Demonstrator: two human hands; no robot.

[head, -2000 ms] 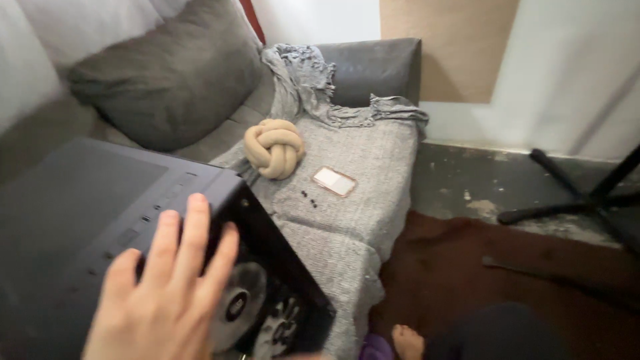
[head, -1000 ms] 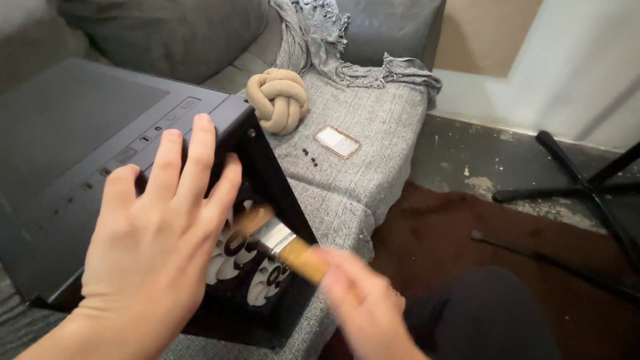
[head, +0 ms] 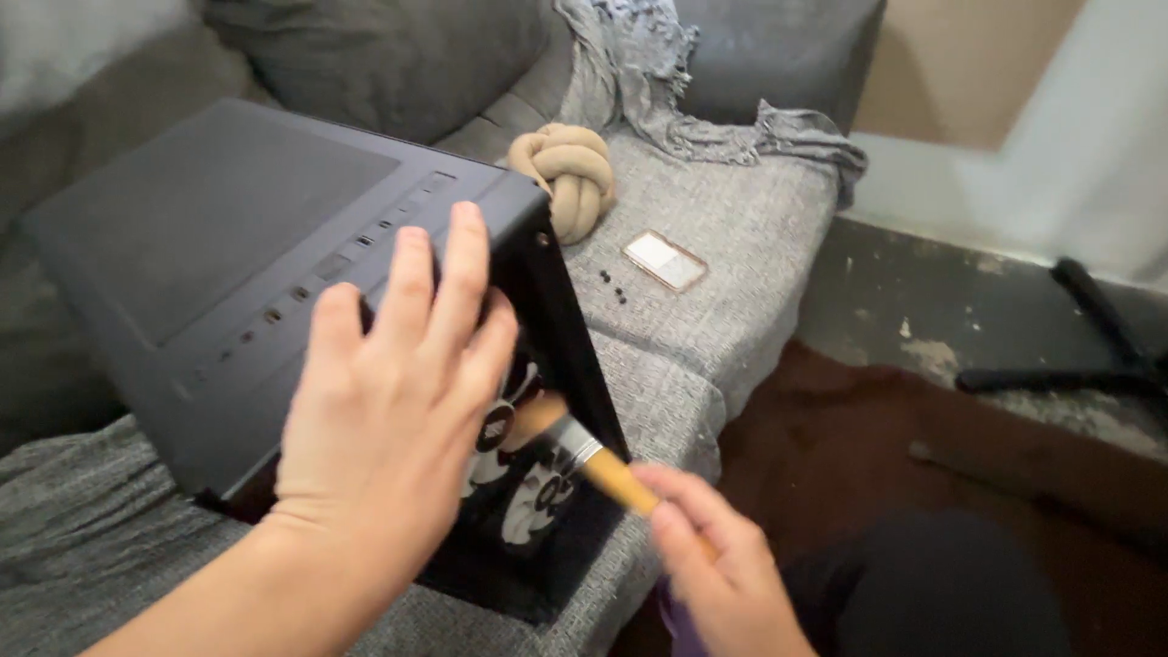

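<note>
A black computer case [head: 246, 219] rests tilted on the grey sofa, its fan side facing me. My left hand [head: 392, 392] lies spread over the case's upper front edge, its fingertips on the panel with the ports. In my right hand [head: 721, 557] is a paintbrush [head: 616, 474] with a yellow handle and metal ferrule. Its blurred bristles are at the hub of one case fan [head: 495, 427], partly behind my left hand. Below that is another fan [head: 538, 502] with pale blades.
On the sofa cover [head: 730, 338] beyond the case are a beige knot cushion [head: 570, 178], a phone-like flat object or case [head: 666, 260] and several small dark pieces [head: 620, 294]. A grey throw [head: 721, 137] lies behind. Black stand legs [head: 1049, 379] are on the floor at right.
My right hand has come into view holding the paintbrush, its bristles now at the fans. My left hand remains on the case. The view has shifted somewhat.
</note>
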